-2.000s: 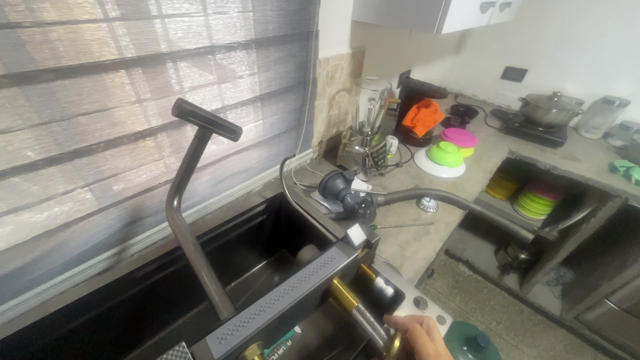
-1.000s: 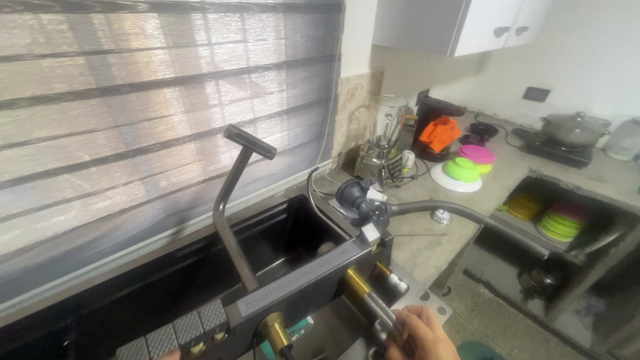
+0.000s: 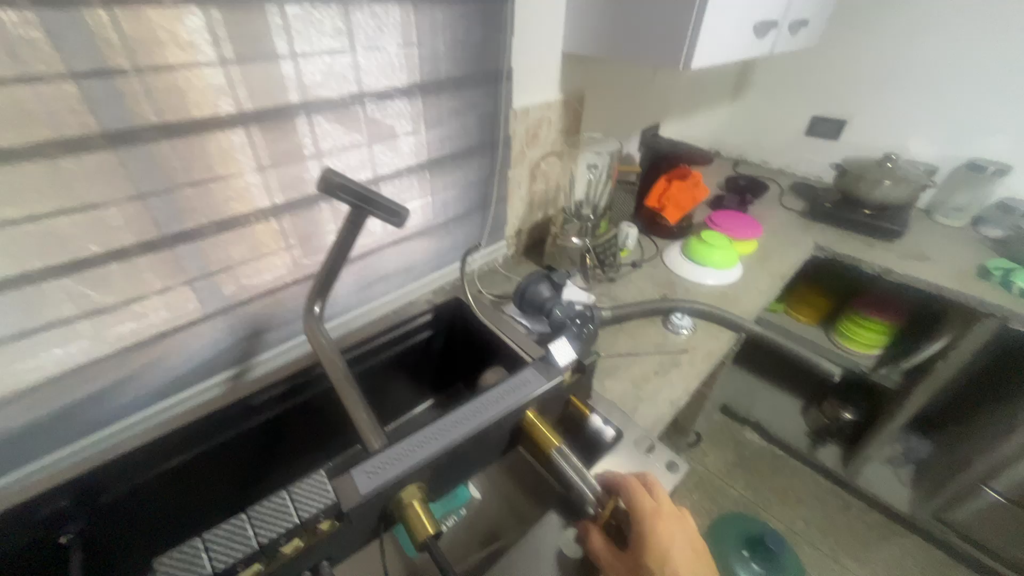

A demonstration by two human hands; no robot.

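Note:
At the bottom right of centre, my right hand [image 3: 648, 524] grips the lower end of a metal cylindrical fitting [image 3: 570, 472]. A threaded brass shank [image 3: 542, 430] joins that fitting to the side of a black sink unit [image 3: 472, 438]. Left of it, a brass nut [image 3: 416, 512] sits on the same side, with a dark hose below. Textured grey key-like buttons [image 3: 272, 520] line the unit's edge. A dark metal faucet [image 3: 328, 320] rises from the basin. A black drain fitting with a grey corrugated pipe [image 3: 680, 308] rests at the unit's right end. My left hand is out of view.
A green and white tool or package [image 3: 452, 504] lies beneath the unit. Bowls [image 3: 708, 252], an orange cloth [image 3: 677, 194] and a utensil rack [image 3: 588, 232] stand on the concrete counter [image 3: 640, 368]. Farther right are a pot [image 3: 884, 180] and open shelves. A green round container [image 3: 752, 548] is low right.
My right hand stays at the metal fitting. A fingertip at the lower left edge one second ago is out of view now. The view has shifted somewhat.

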